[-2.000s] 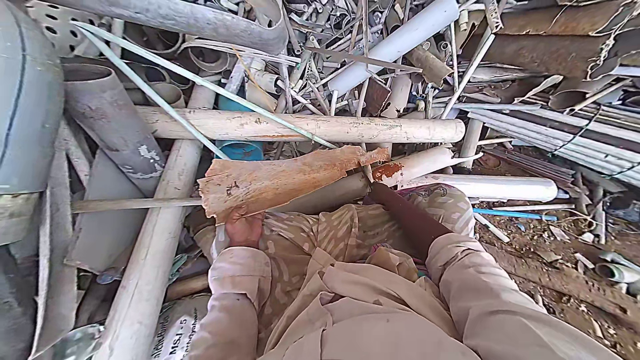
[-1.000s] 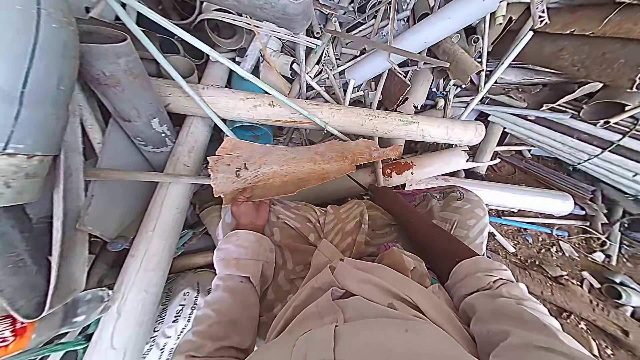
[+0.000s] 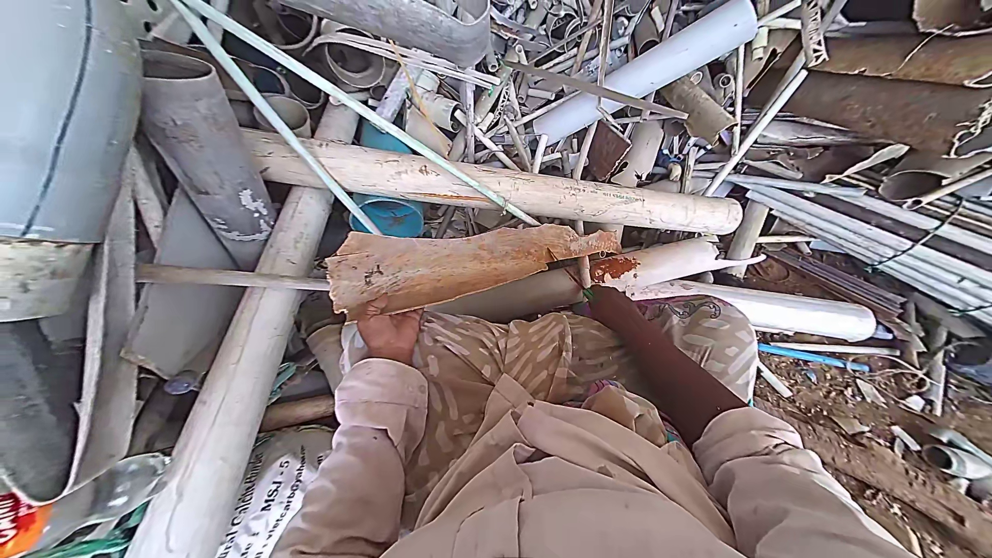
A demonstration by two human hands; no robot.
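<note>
My left hand grips the lower left edge of a broken, curved, orange-brown piece of pipe wall. The piece lies across above my lap, its narrow jagged end pointing right. My right forearm reaches up to that narrow end; the right hand is mostly hidden there, beside a thin dark blade or rod, and I cannot tell what it holds. Under the piece rests a pale pipe with a rust-red patch. Beyond lies a long cream-coloured pipe.
A light blue-grey pipe and many scraps lie ahead. A large grey cylinder stands at the left, near a long pale pole. A printed sack is at lower left. White strips and a blue strip lie right.
The view has shifted somewhat. The orange-brown piece has turned slightly between the first frame and now, and my left hand still holds its lower left edge.
</note>
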